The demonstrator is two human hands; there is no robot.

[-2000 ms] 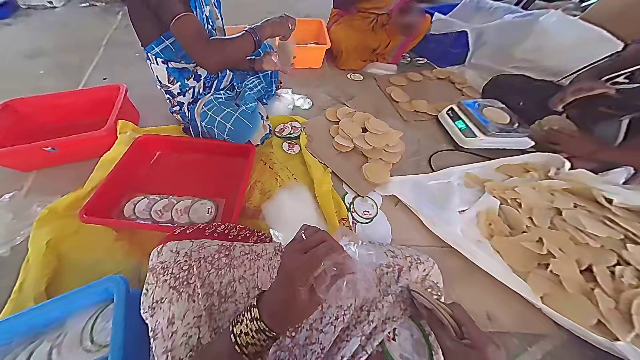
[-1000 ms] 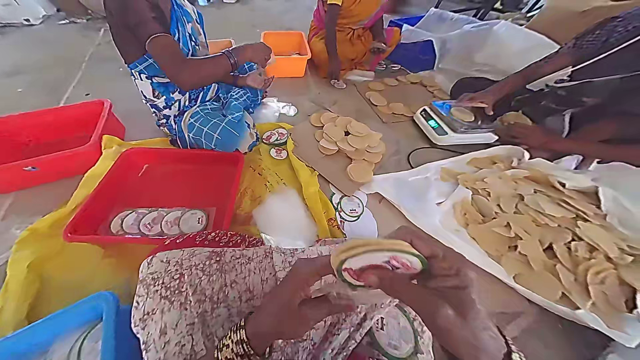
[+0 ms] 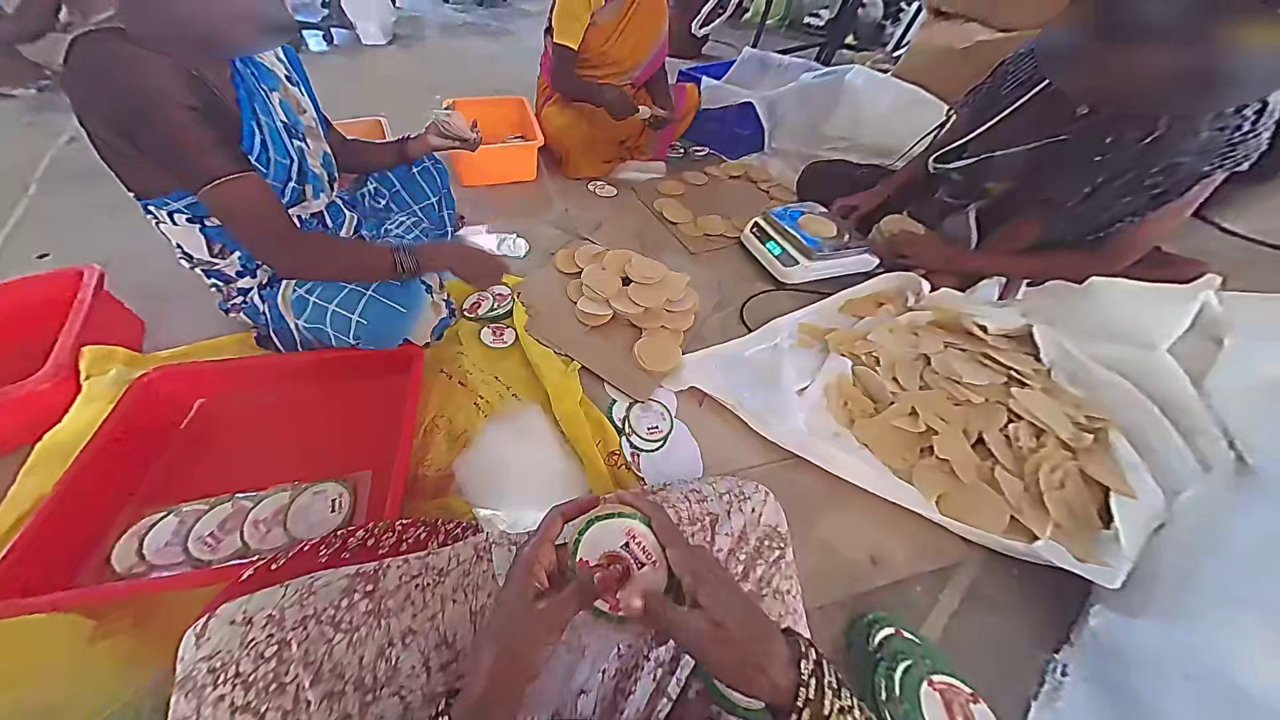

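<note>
Over the lap, my left hand (image 3: 540, 590) and my right hand (image 3: 700, 600) grip a round stack between them. A printed round label (image 3: 618, 558) with a green rim lies on top of the stack, under both thumbs. Thin tan discs showed beneath such a label a second ago; now the fingers hide the stack's sides. A pile of clear plastic film (image 3: 520, 465) is just beyond my left hand on the yellow sheet (image 3: 455, 400). More printed round labels (image 3: 650, 425) lie past my hands, and others (image 3: 950, 695) lie at the lower right.
A red tray (image 3: 290, 385) at the left holds several packed round stacks (image 3: 215, 530). Tan discs lie on cardboard (image 3: 540, 300) ahead and heaped on a white sheet (image 3: 750, 370) at the right. A digital scale (image 3: 805, 262) stands beyond. Co-workers sit left, ahead and right; an orange tub (image 3: 495, 145) stands behind.
Two seconds ago my left hand held clear plastic; that hand is now on the stack with my right. The stack has turned so its label faces up. The blue tray has left the view.
</note>
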